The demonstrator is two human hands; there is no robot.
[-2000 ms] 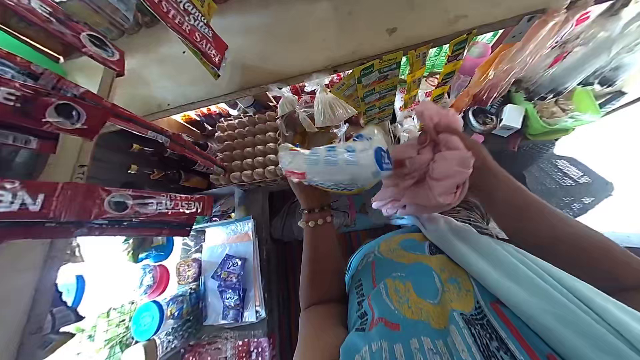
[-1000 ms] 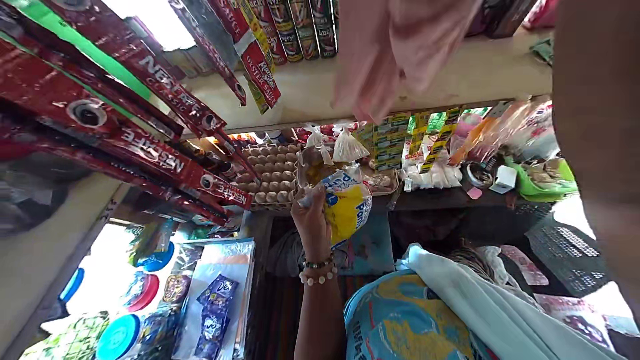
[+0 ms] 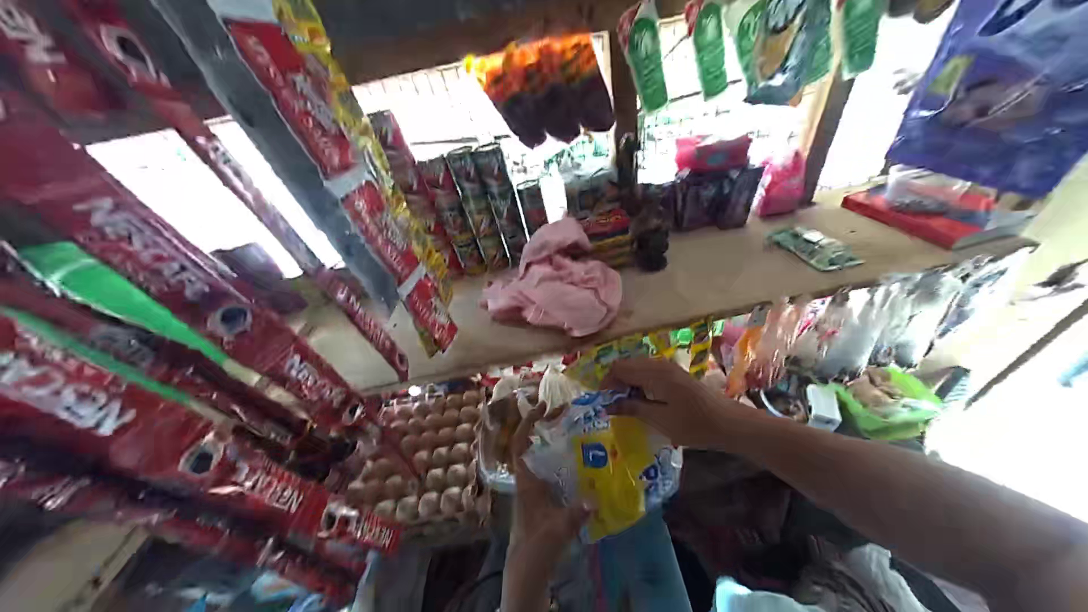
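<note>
Both hands hold a white, yellow and blue plastic package [image 3: 616, 476] below the shelf's edge. My left hand [image 3: 540, 501] grips its left side from below, fingers pointing up. My right hand [image 3: 659, 399] has its fingers closed on the package's upper edge. A crumpled pink cloth [image 3: 557, 285] lies on the wooden shelf [image 3: 705, 272] above the hands, in front of a row of cans [image 3: 476, 204]. To the left of my left hand, brown eggs [image 3: 429, 450] sit in trays.
Strips of red coffee sachets [image 3: 272, 365] hang close on the left. Green packets [image 3: 646, 64] hang along the top. A green sachet [image 3: 816, 246] and a red box [image 3: 918, 217] are on the shelf. A bright green basket [image 3: 892, 408] stands at the right.
The pink cloth, in my right hand two seconds ago and raised high one second ago, now lies on the shelf. My right hand has come down onto the package. The view has tilted up.
</note>
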